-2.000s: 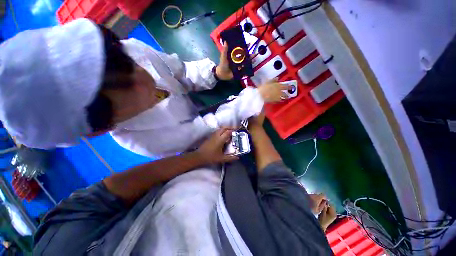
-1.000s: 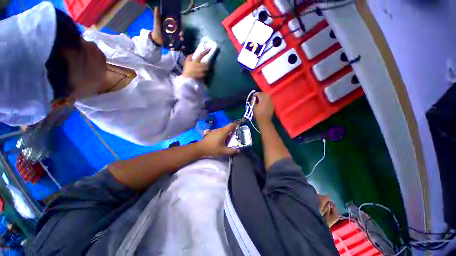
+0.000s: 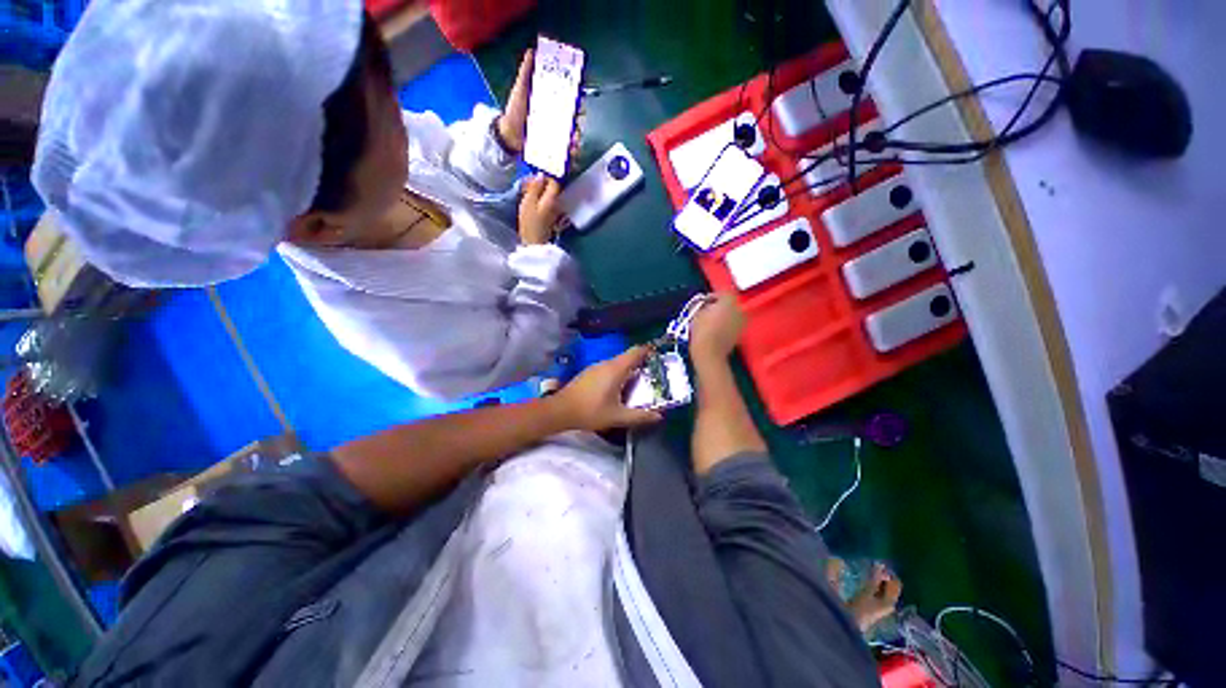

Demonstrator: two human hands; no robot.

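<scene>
My left hand (image 3: 605, 391) grips a small open power bank housing (image 3: 660, 382) by its left side, in front of my torso. A green board edge and a pale silver-white cell show inside it. My right hand (image 3: 715, 324), just above and to the right, holds bunched white cables (image 3: 687, 319) that run down to the housing. The fingertips of my right hand are small and partly hidden.
A person in white (image 3: 417, 289) at the left holds a lit smartphone (image 3: 553, 108), one hand at a white power bank (image 3: 602, 186). A red tray (image 3: 797, 370) holds several power banks. Black cables cross it. A white shelf edge (image 3: 1002, 296) and a dark mouse-like object (image 3: 1129, 104) are at right.
The other person's phone screen has turned from dark with an orange ring to bright white. Their power bank has moved nearer the tray. My right hand has lowered slightly towards the housing with the cables.
</scene>
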